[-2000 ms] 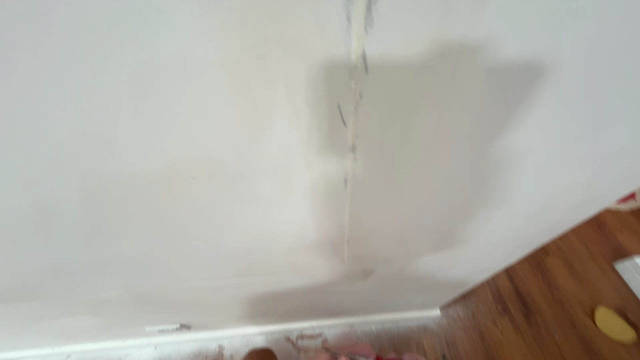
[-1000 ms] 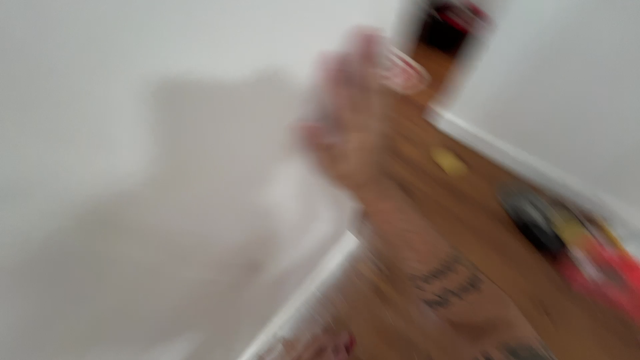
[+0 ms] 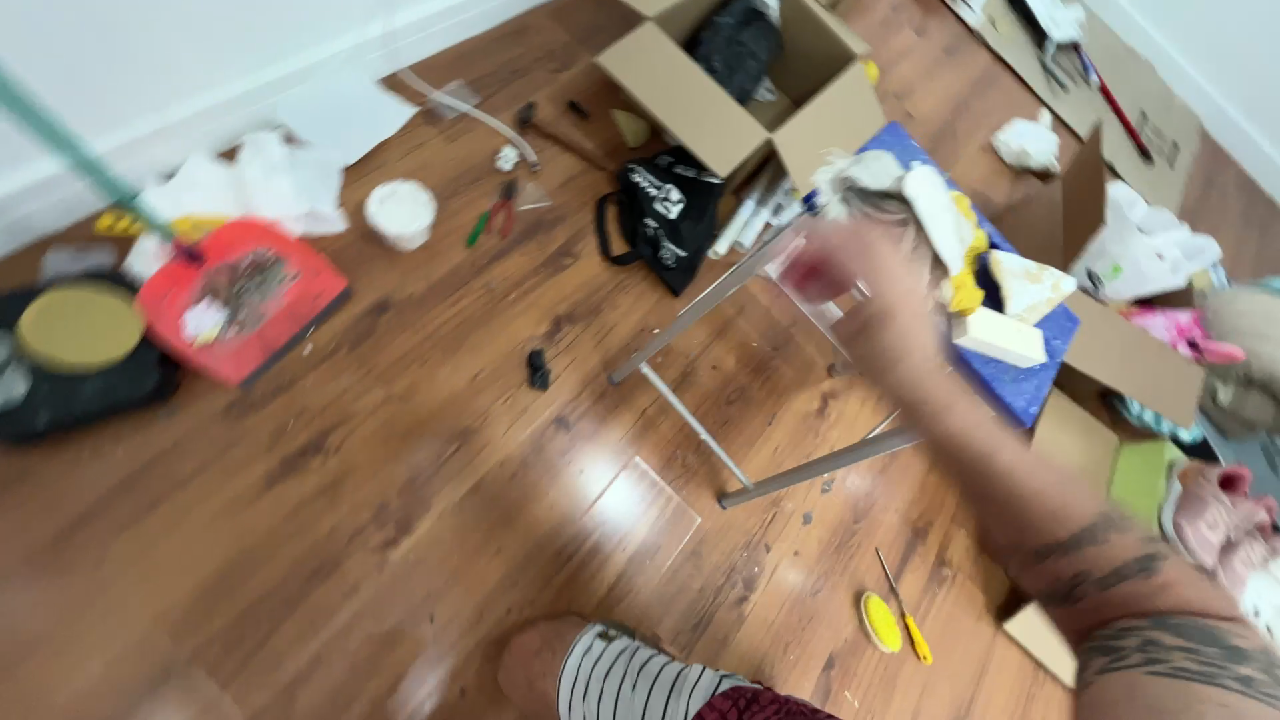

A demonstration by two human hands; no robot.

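My right hand [image 3: 850, 285] is stretched over a blue-topped stool [image 3: 1040, 375] with metal legs. Motion blur hides its fingers, and whether it holds anything cannot be told. Just beyond and beside it, the stool top carries a pale block [image 3: 1000, 338], yellow and white cloths or wrappings [image 3: 940, 215] and a whitish wedge-shaped piece [image 3: 1030, 287]. My left hand is out of view. On the floor below lie a yellow-handled screwdriver [image 3: 915, 635] and a yellow oval pad [image 3: 880, 622].
Left stand a red dustpan [image 3: 320, 285] with debris and a white tub [image 3: 400, 213]. Pliers [image 3: 503, 215], a black bag [image 3: 665, 215] and an open cardboard box [image 3: 680, 100] are on the wooden floor. More boxes and a white plastic bag [image 3: 1140, 240] crowd the right.
The view has swung from the white wall to the cluttered floor. My tattooed right arm, blurred before the wall one second ago, now reaches over the stool.
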